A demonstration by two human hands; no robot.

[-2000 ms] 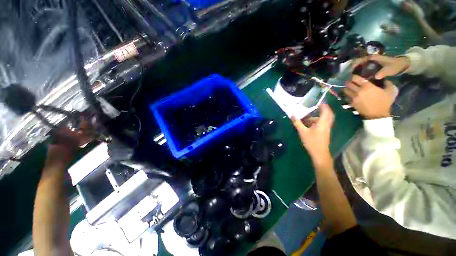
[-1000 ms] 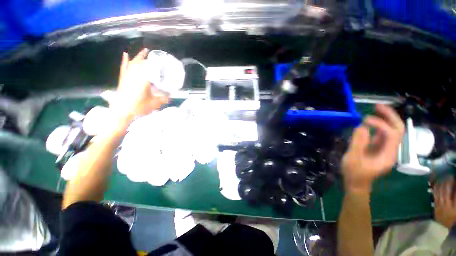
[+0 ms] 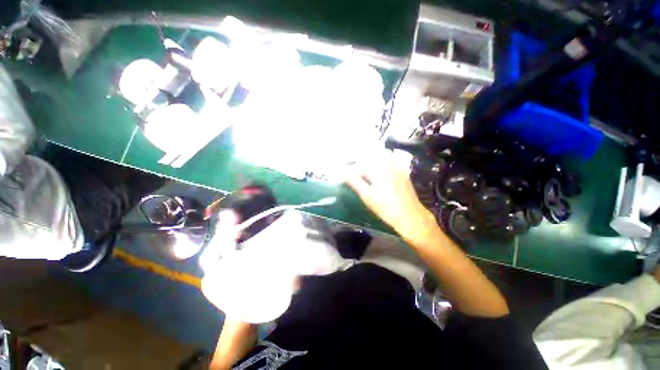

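A white housing (image 3: 253, 271), strongly overexposed, is held low in front of the bench edge, close to my body. A dark round part (image 3: 253, 202) shows at its upper end, and a pale cable lead (image 3: 289, 208) trails from it to the right. My left hand (image 3: 237, 332) holds the housing from below; its fingers are hidden or lost in glare. My right hand (image 3: 387, 189) is over the bench at the lower right edge of the glaring white housing heap (image 3: 307, 108). Its fingertips are washed out, so a grip cannot be told.
Loose black round covers (image 3: 499, 195) lie right of my right hand. Behind are a silver-grey box (image 3: 441, 61) and a blue bin (image 3: 557, 130). Bracketed white units (image 3: 145, 81) lie at left, another housing (image 3: 644, 199) far right. People sit on both sides. A stool (image 3: 163, 211) stands below.
The view has swung left. My left hand has come down from above the heap with a white housing to below the bench edge. My right hand has moved left, past the black pile, to the heap.
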